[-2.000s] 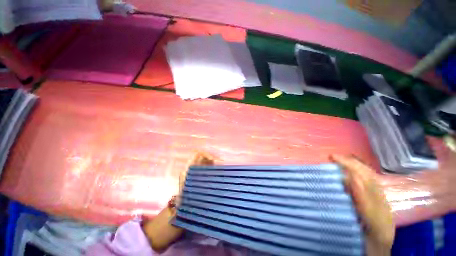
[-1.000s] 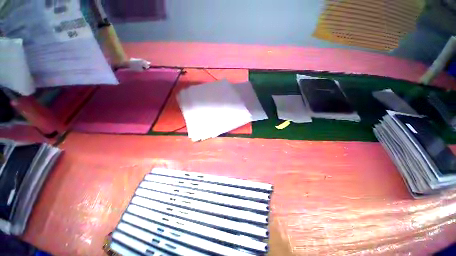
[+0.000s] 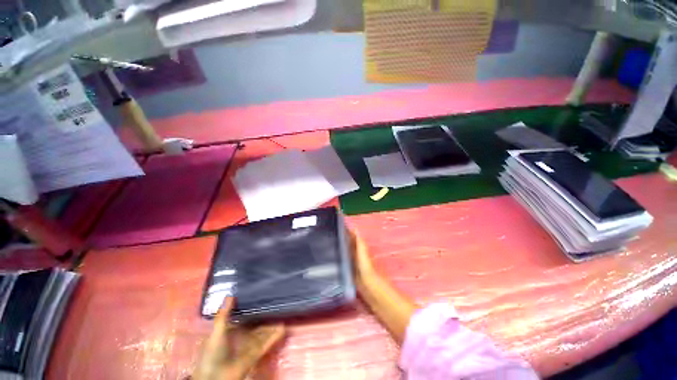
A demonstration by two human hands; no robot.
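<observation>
A stack of black panels [image 3: 282,263] is held over the pink bench in front of me, its glossy black face up with a small white label near the far edge. Its side edges look dark and grey. My left hand [image 3: 234,349] is at the near left corner, with a finger against the near edge. My right hand [image 3: 364,260] grips the right side, with the fingers partly hidden behind the stack. The image is slightly blurred there.
A finished pile [image 3: 575,200] stands at the right and another pile [image 3: 33,319] at the left edge. White sheets [image 3: 286,182] lie behind the held stack. A small dark panel [image 3: 436,148] and a yellow tab [image 3: 379,194] lie on the green mat. Printed paper [image 3: 63,137] hangs at left.
The stack has turned from showing its striped edges to showing its black labelled face. It is now farther out over the bench. Both hands show more clearly, and the view has shifted.
</observation>
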